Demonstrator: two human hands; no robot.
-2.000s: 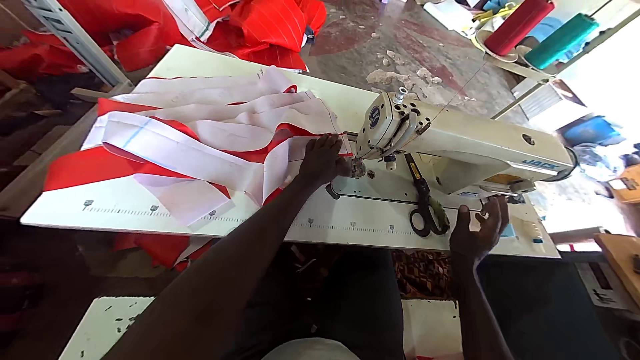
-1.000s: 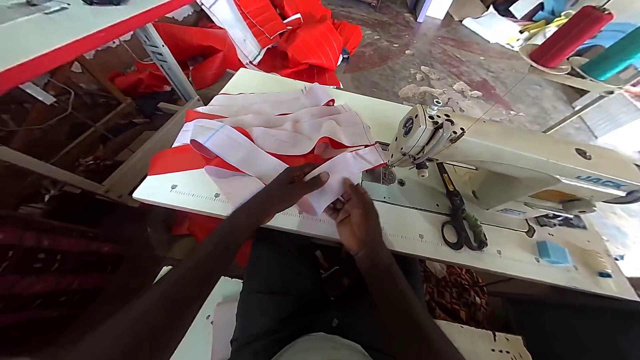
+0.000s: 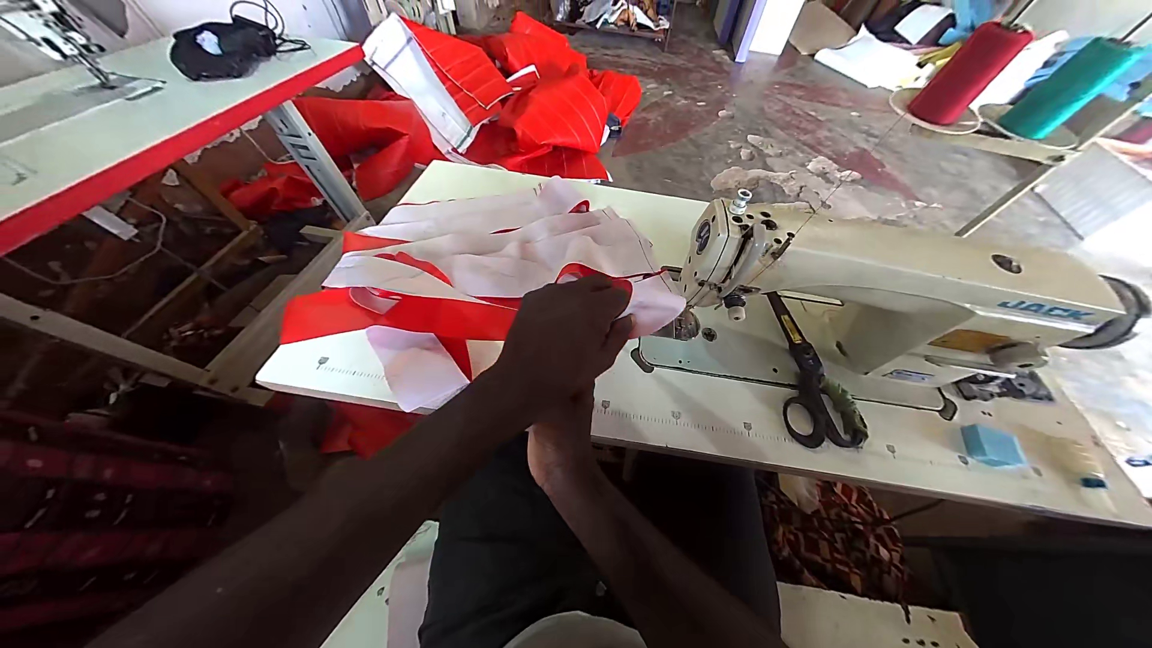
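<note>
Strips of white and red fabric (image 3: 504, 247) lie in loose folds on the left half of the sewing table (image 3: 666, 432). My left hand (image 3: 571, 328) grips a folded end of the fabric just left of the needle area of the Jack sewing machine (image 3: 855, 270). Crossing beneath it, my right hand (image 3: 562, 423) is mostly hidden by the left; its fingertips show against the cloth, and its hold is unclear. The fabric end reaches the machine's presser foot area. Black-handled scissors (image 3: 810, 396) rest on the machine bed, right of the needle.
A blue block (image 3: 992, 445) and a small bottle (image 3: 1084, 463) sit at the table's right. Red (image 3: 967, 72) and green thread cones (image 3: 1071, 87) stand behind. Red fabric (image 3: 549, 103) is heaped on the floor beyond. Another sewing table (image 3: 180, 126) is at upper left.
My right hand, by the machine's right end two seconds ago, came left to the fabric and is now under my left hand. The fabric's front part has been folded over. The view has shifted left.
</note>
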